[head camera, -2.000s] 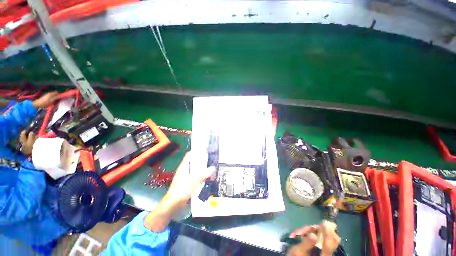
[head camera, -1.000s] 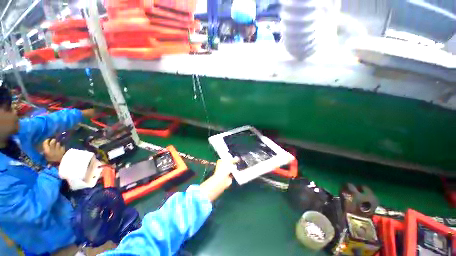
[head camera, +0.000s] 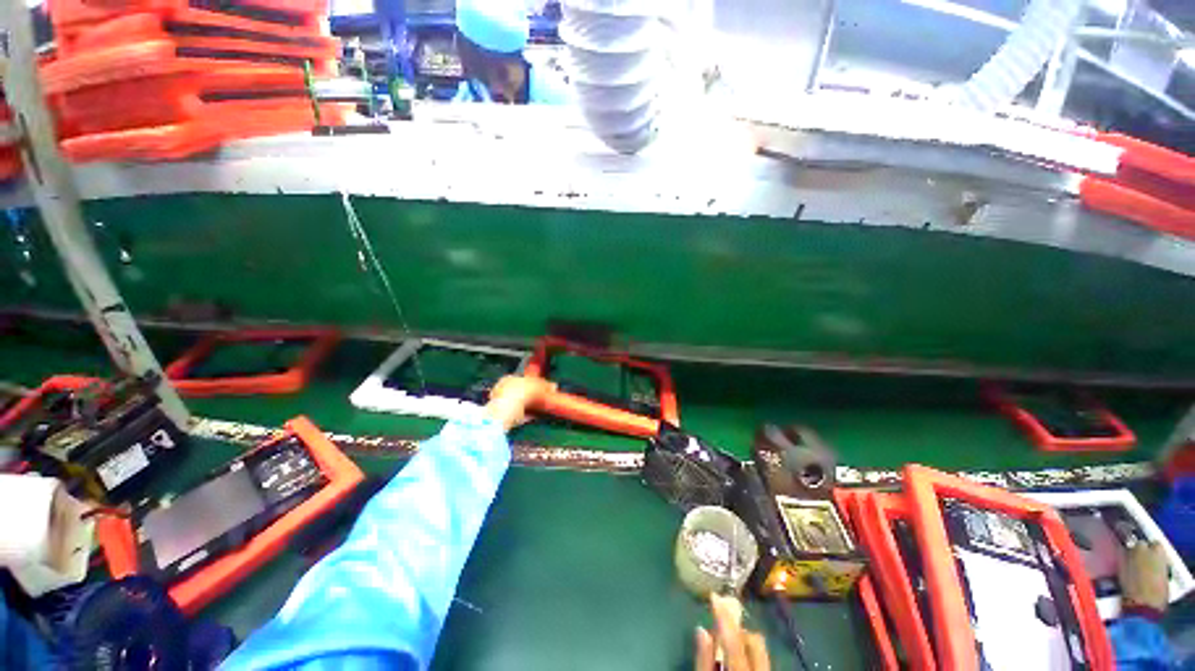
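Observation:
My left hand (head camera: 518, 397) is stretched forward, its fingers at the near left corner of a red-framed tablet (head camera: 603, 380) on the green conveyor. They appear to grip the frame. A white-framed tablet (head camera: 388, 392) lies flat on the conveyor just left of it. My right hand (head camera: 731, 640) is at the bottom edge, partly cut off, below the round pale cleaning pot (head camera: 714, 551). Its fingers are bent upward; whether it holds a tool is too blurred to tell.
A black fume fan (head camera: 687, 468), dark iron stand (head camera: 794, 459) and yellowish box (head camera: 815, 535) stand around the pot. Red-framed tablets (head camera: 937, 564) lean at right, beside another person's hand (head camera: 1144, 574). Another framed tablet (head camera: 236, 505) and a dark desk fan (head camera: 115, 629) are at left. Solder wire (head camera: 376, 266) hangs ahead.
The white-framed tablet was held over the bench, then carried forward; it now lies on the conveyor, released. My left hand is at the red frame. The view has swung right, and my right hand shows again.

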